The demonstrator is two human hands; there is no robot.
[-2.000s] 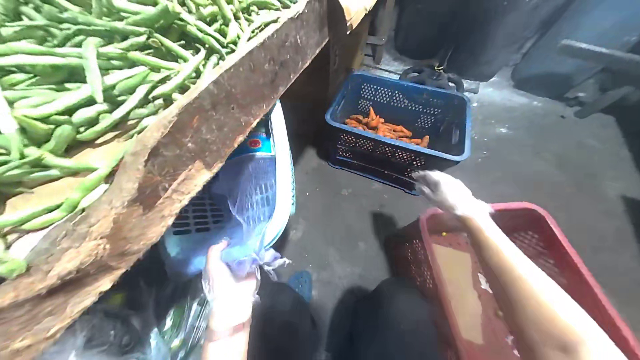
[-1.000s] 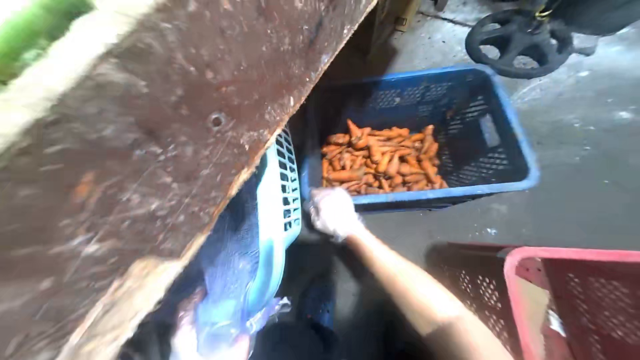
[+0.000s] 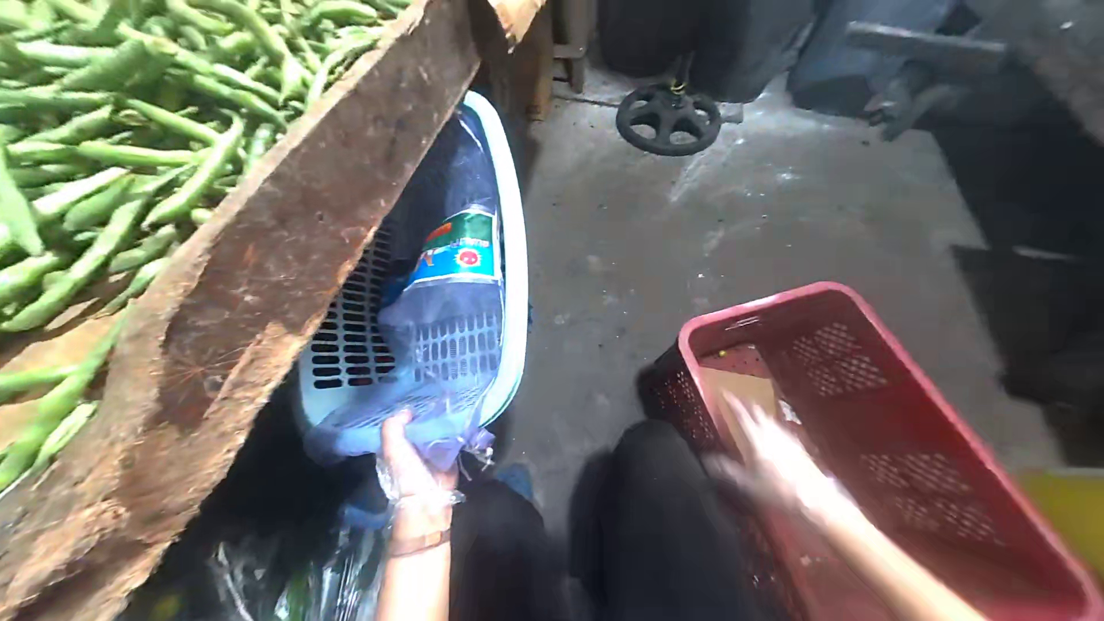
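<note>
My left hand (image 3: 414, 466), in a clear plastic glove, grips the near rim of a light blue plastic basket (image 3: 515, 259) together with a bunched purple plastic bag (image 3: 444, 315). The bag bears a printed label and lies inside the basket, which is partly hidden under the wooden edge. My right hand (image 3: 768, 453), blurred and also pale with a glove, is over the left side of a red plastic crate (image 3: 940, 414). Its fingers look spread, but blur hides whether they touch anything. A piece of brown cardboard (image 3: 737, 388) lies in the crate.
Green beans (image 3: 155, 129) are heaped at upper left behind a rough wooden board (image 3: 285, 207). A black spoked wheel (image 3: 668, 119) lies on the concrete floor (image 3: 621, 233). Dark bags stand at the back. Clear plastic (image 3: 332, 561) lies at lower left.
The blue crate of carrots, seen in both earlier frames, is out of view. My right hand has moved from beside it to the red crate. My left hand stays at the light blue basket.
</note>
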